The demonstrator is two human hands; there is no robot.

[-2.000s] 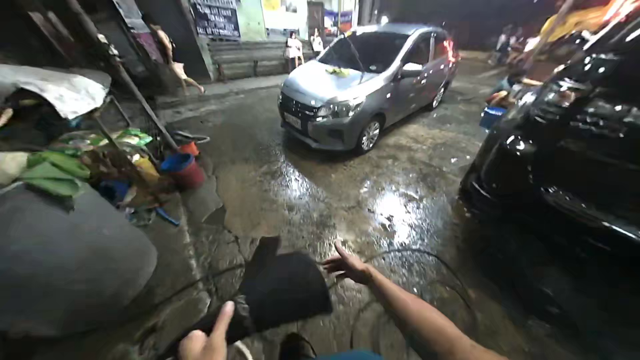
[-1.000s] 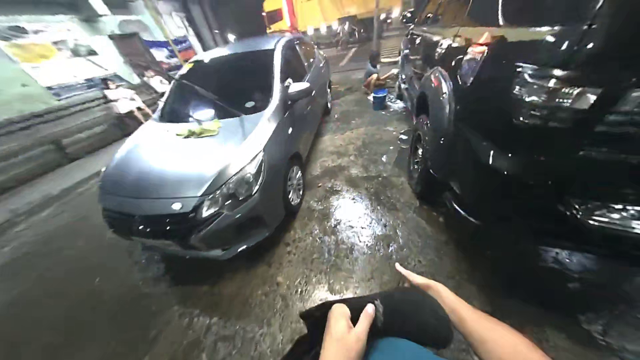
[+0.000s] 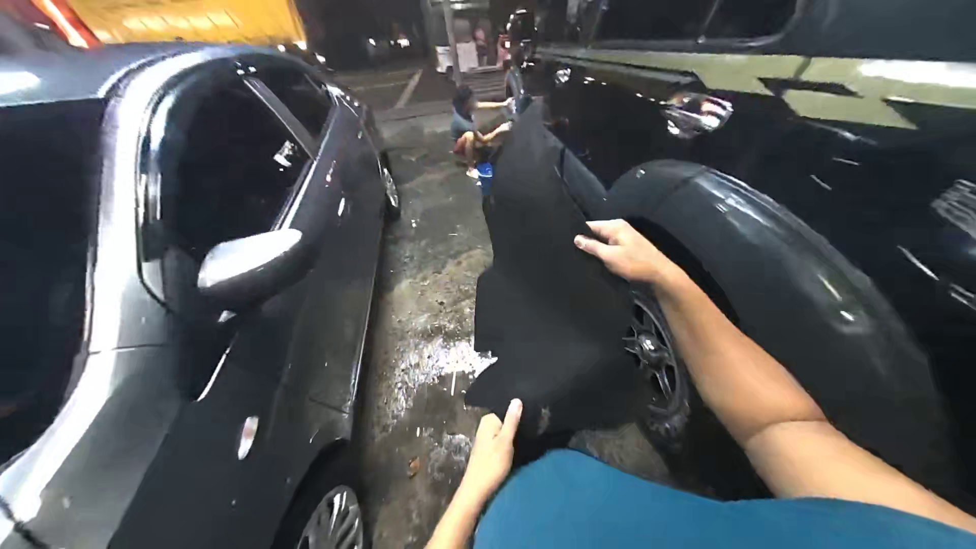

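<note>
A large black car floor mat point(image 3: 545, 305) with an irregular outline hangs lengthwise between my two hands. My left hand point(image 3: 496, 446) grips its near lower edge, thumb on top. My right hand point(image 3: 621, 250) pinches the mat's right edge farther up, fingers partly behind it. The mat's far end reaches up beside the side of a black vehicle point(image 3: 770, 206) on the right, partly covering the view of its lower body. Whether the mat touches the vehicle cannot be told.
A grey car point(image 3: 305, 343) stands close on the left, its side mirror point(image 3: 252, 263) jutting toward me. Wet pavement point(image 3: 427, 305) runs between the vehicles. Farther along, a person point(image 3: 469, 126) squats beside the black vehicle, near a blue bucket point(image 3: 485, 172). The black vehicle's front wheel point(image 3: 652, 347) is at right.
The view has moved forward, in between the two vehicles. The mat, bunched low by my body one second ago, is now spread out and raised, with my right hand on its right edge.
</note>
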